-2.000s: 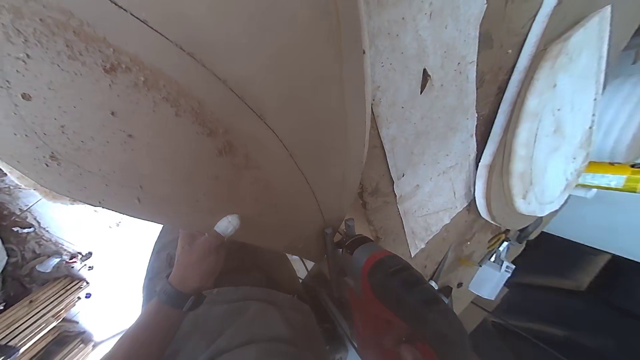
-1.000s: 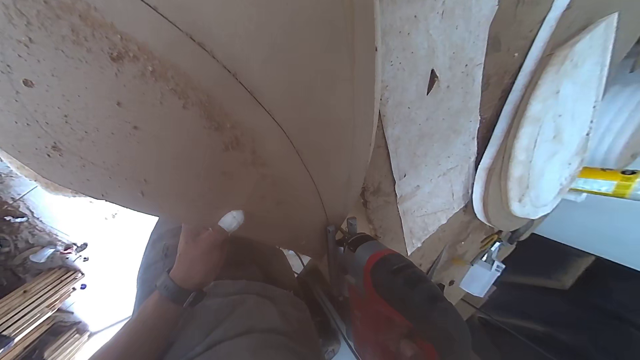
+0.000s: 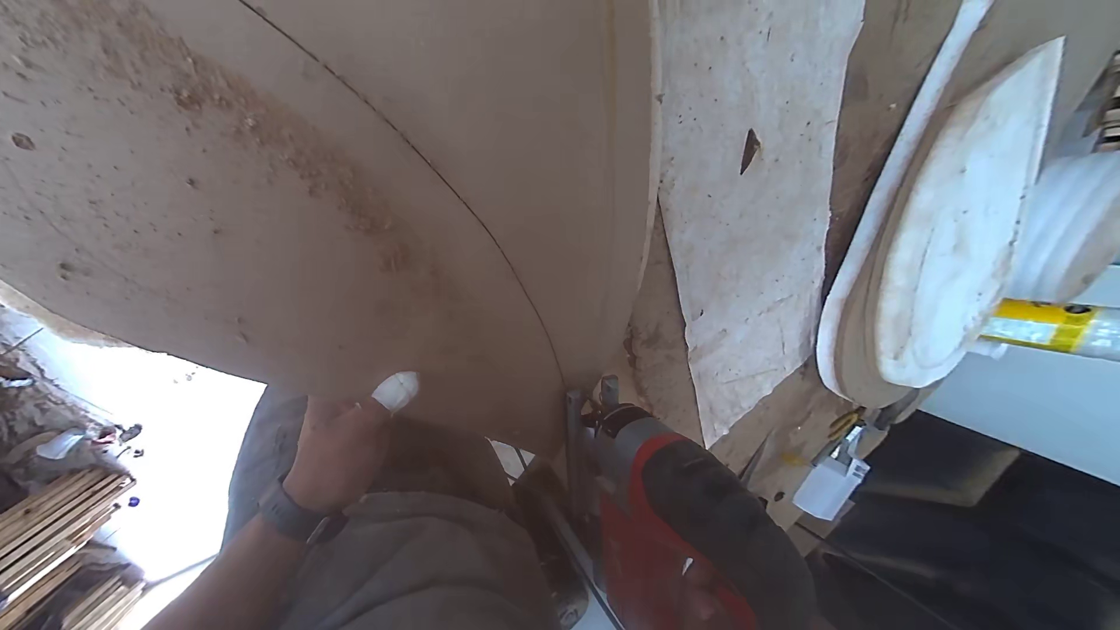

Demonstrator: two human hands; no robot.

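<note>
My left hand (image 3: 341, 451), its thumb wrapped in white and a watch on the wrist, grips the near edge of a large dusty board (image 3: 490, 105) with curved edges. A dark curved line (image 3: 459, 197) crosses the board and ends at the jigsaw's foot. The red and black jigsaw (image 3: 678, 507) stands at the board's near right corner, its metal shoe against the edge. My right hand (image 3: 704, 595) is mostly hidden behind the jigsaw's body at the bottom, with only a little skin showing at its handle. The blade cannot be made out.
Right of the board lie a whitish sheet (image 3: 752, 219) and stacked pale rounded cut pieces (image 3: 954, 236). Beyond are a yellow-banded roll (image 3: 1050, 325), a white plastic item (image 3: 829, 486) and a black surface (image 3: 980, 534). Wooden slats (image 3: 61, 525) and debris are at the lower left.
</note>
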